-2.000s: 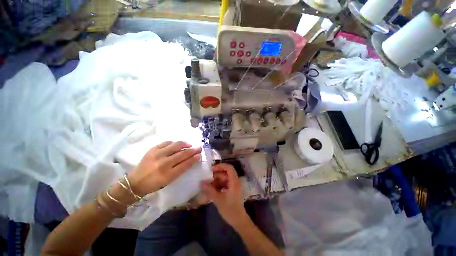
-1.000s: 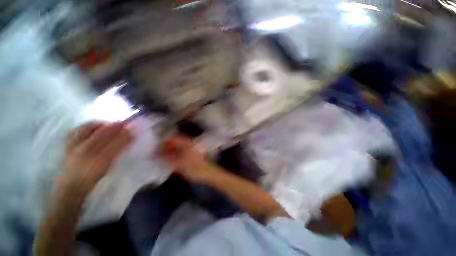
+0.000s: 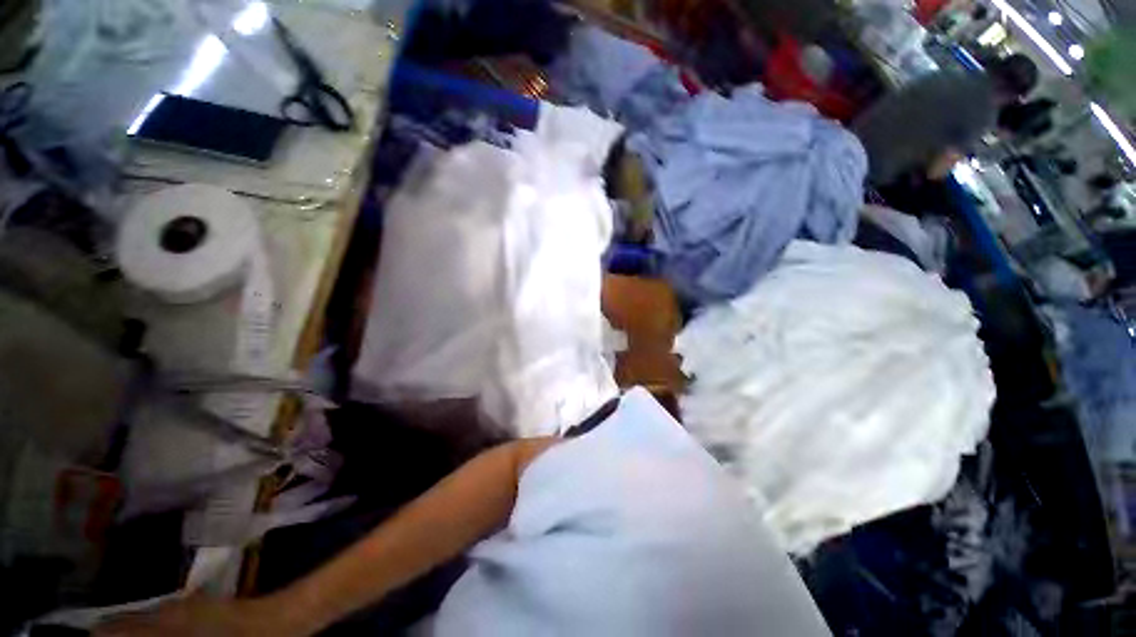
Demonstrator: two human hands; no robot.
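My right hand point(image 3: 168, 617) is at the lower left, cut off by the bottom edge and blurred; whether it holds anything cannot be told. My bare forearm runs from it to a light-blue sleeve. My left hand is out of the picture. Nearest in front of me, white garment pieces point(image 3: 554, 274) hang in a pile beside the table edge. A large bundle of white fabric point(image 3: 847, 373) lies to their right. The needle area is not in view.
On the table point(image 3: 293, 299) are a white tape roll point(image 3: 143, 255), a dark flat rectangle point(image 3: 212, 128), black scissors point(image 3: 318, 102) and a measuring tape point(image 3: 255, 361). A light-blue fabric pile point(image 3: 754, 181) lies at the back. A person point(image 3: 928, 125) shows at the upper right.
The view has swung right, away from the machine, to the piles beside the table. My left hand has left the picture. My right hand now shows at the lower-left edge.
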